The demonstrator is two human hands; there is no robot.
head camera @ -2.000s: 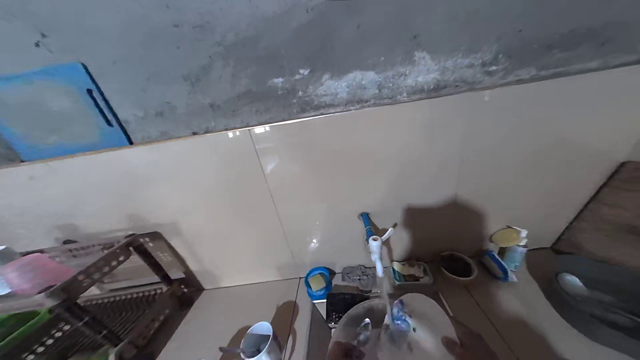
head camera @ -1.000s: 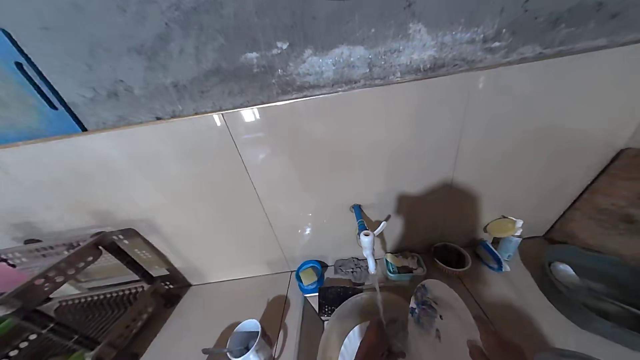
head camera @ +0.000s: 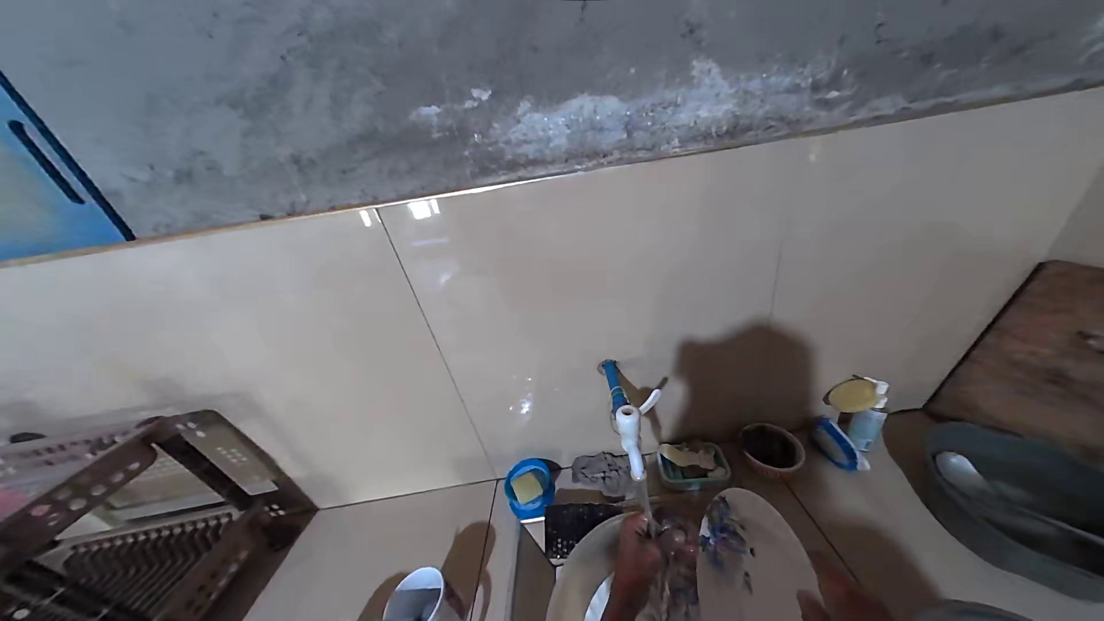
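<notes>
A white tap (head camera: 629,440) on a blue pipe runs a stream of water at the bottom centre. Under the stream is my left hand (head camera: 636,565), wet and partly blurred; whether it holds anything is unclear. To its right, a pale oval plate with a blue floral pattern (head camera: 759,561) stands tilted, and my right hand (head camera: 841,595) grips its right edge. Behind my left hand shows a pale round basin or dish (head camera: 576,565) with something white inside. The lower parts of both hands are cut off by the frame's bottom edge.
A blue round dish with a yellow sponge (head camera: 528,489), a grey cloth (head camera: 601,473), a green-rimmed container (head camera: 693,466), a brown bowl (head camera: 772,450) and a blue brush (head camera: 837,444) line the wall. A white mug (head camera: 421,595) and brown plastic rack (head camera: 164,517) stand left, a large grey basin (head camera: 1018,509) right.
The patterned plate has come up tilted at the right of the stream since the earliest frame and remains there. The view has shifted somewhat.
</notes>
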